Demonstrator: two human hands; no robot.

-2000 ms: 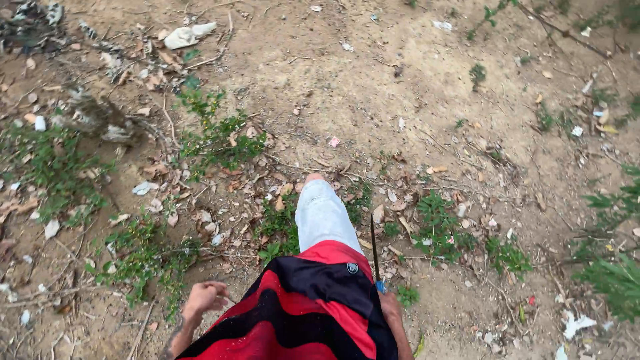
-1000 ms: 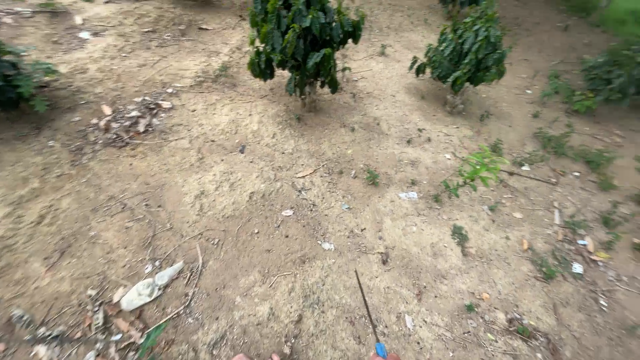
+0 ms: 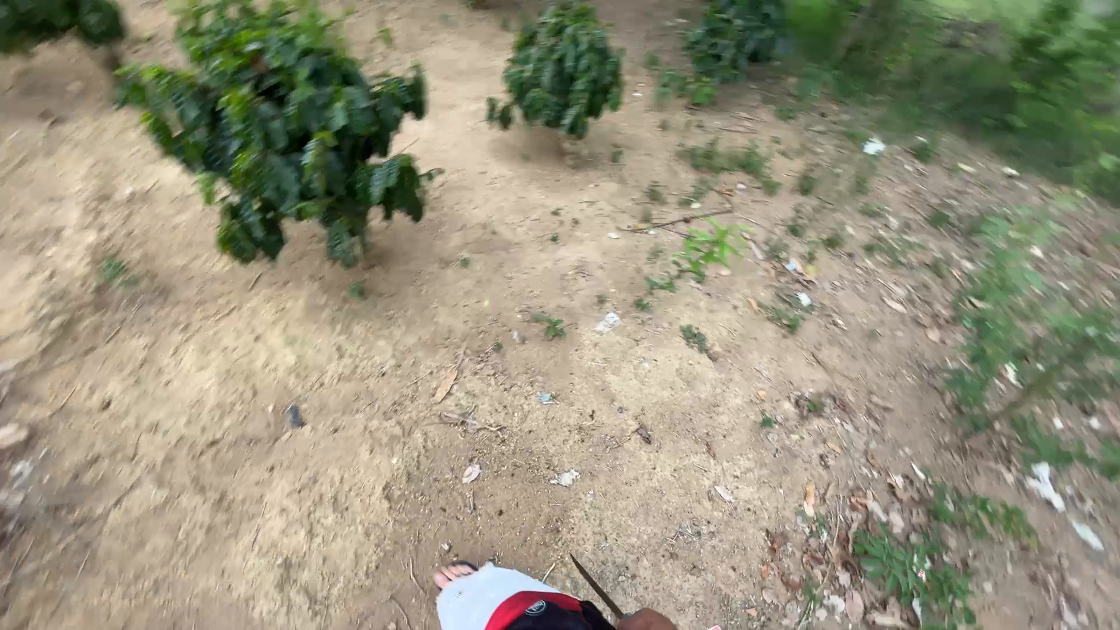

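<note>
At the bottom edge of the head view, part of my right hand point(image 3: 646, 619) shows, closed at the base of a thin dark blade point(image 3: 596, 586) that points up and to the left over the soil. The handle is out of sight here. Beside it are the red and black cloth and a white trouser leg point(image 3: 490, 595), with the toes of one foot point(image 3: 455, 573) just beyond. My left hand is outside the frame.
Leafy green shrubs point(image 3: 289, 140) stand at the upper left, with a smaller one point(image 3: 563, 74) at upper centre. A dry stick point(image 3: 678, 221), small weeds and white scraps lie on bare soil. Leaf litter and a blurred green plant point(image 3: 1032, 324) are at the right.
The view has swung up and moved forward over the ground. My left hand, seen at the lower left two seconds ago, has left the view. The blade stays near the bottom edge.
</note>
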